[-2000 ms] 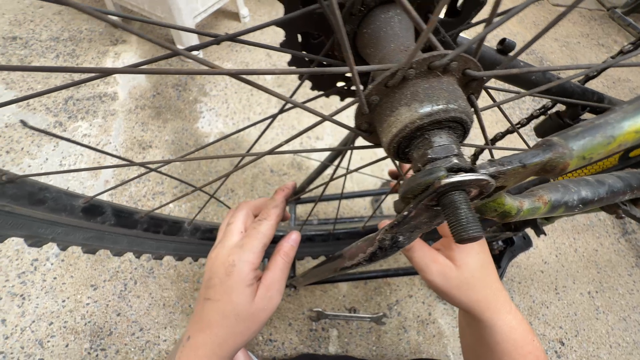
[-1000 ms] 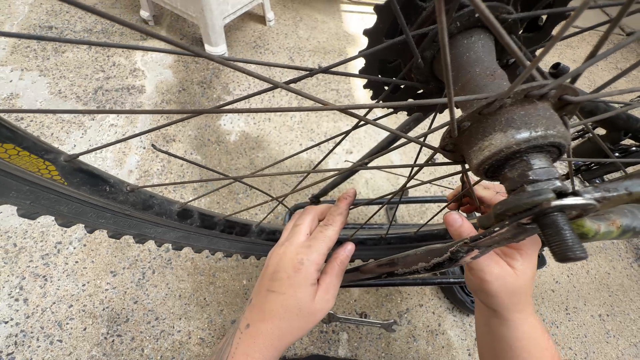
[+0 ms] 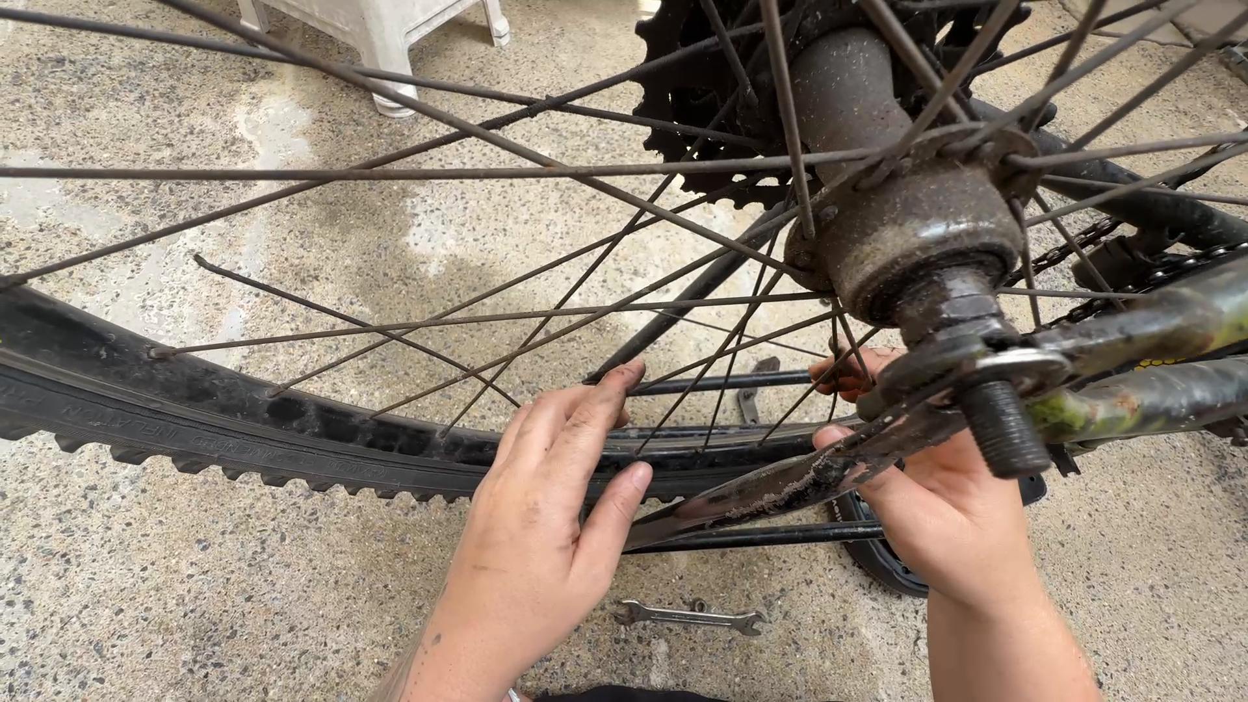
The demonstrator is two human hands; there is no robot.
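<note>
A bicycle wheel with rusty spokes fills the head view; its knobby tyre (image 3: 244,444) curves along the left and middle. The grimy hub (image 3: 926,229) and threaded axle (image 3: 1004,424) are at the upper right. My left hand (image 3: 561,497) lies over the rim and tyre, fingers extended near a black tubular rack or stand; whether it grips the tube is hidden. My right hand (image 3: 936,507) is below the axle, with fingers on both sides of the rim area behind a flat, worn metal stay (image 3: 770,492). What its fingertips hold is hidden.
A double open-ended wrench (image 3: 692,617) lies on the pebbled concrete floor below the wheel. Another metal tool (image 3: 749,403) shows behind the rim. A white plastic stool (image 3: 375,44) stands at the upper left. The dark sprocket (image 3: 673,107) and the bicycle frame (image 3: 1150,390) are at the right.
The view has shifted since two seconds ago. My left hand's fingers have come away from their closer pinch at the black tube and are now more extended. My right hand stays beneath the axle.
</note>
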